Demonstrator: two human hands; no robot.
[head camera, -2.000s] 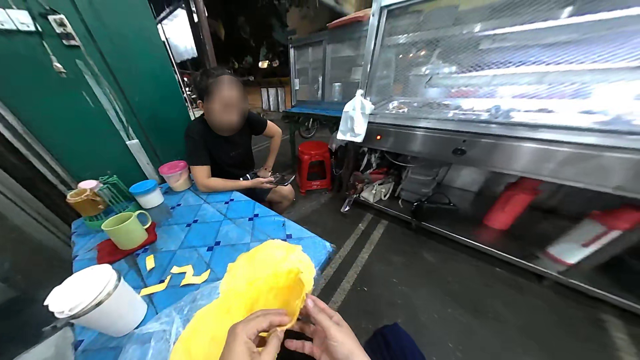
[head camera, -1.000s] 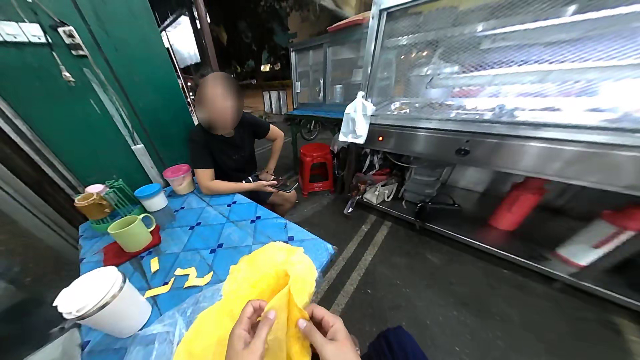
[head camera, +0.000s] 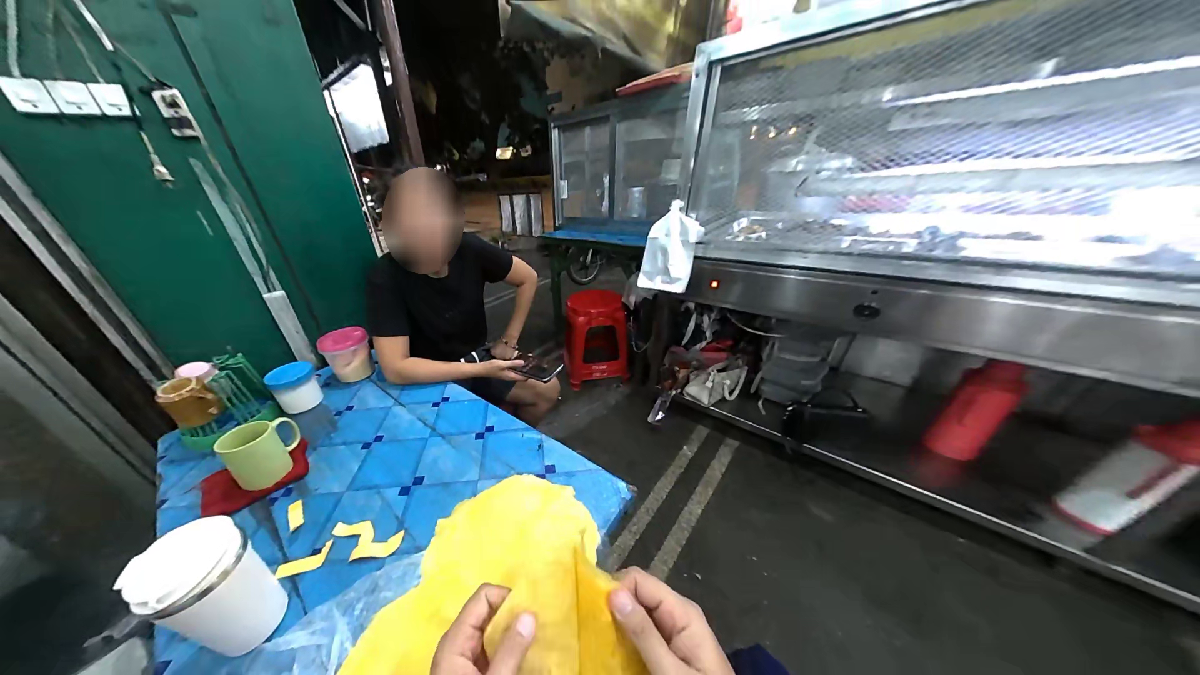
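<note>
A thin yellow sheet (head camera: 511, 539), soft and ragged at its edge, lies over the near right part of the table, partly on clear plastic (head camera: 361, 605). My left hand (head camera: 483, 637) pinches it near the bottom of the view. Beside it, my right hand (head camera: 670, 623) grips a raised fold of the same sheet between thumb and fingers. Whether the sheet is cloth or some other material, I cannot tell. Several small yellow strips (head camera: 377, 546) lie on the blue tiled-pattern tabletop (head camera: 450, 441) left of the sheet. The sheet's lower part is out of view.
A white lidded container (head camera: 220, 586), a green mug (head camera: 256, 455) on a red cloth (head camera: 214, 494) and tubs (head camera: 294, 387) stand at the left. A seated person (head camera: 436, 300) holds a phone (head camera: 537, 368) across the table. A red stool (head camera: 597, 337) and a metal display counter (head camera: 937, 319) are beyond.
The fold in the yellow sheet has changed shape between my hands; an open hollow seen two seconds ago is now a flatter overlapping fold. The seated person's head has shifted.
</note>
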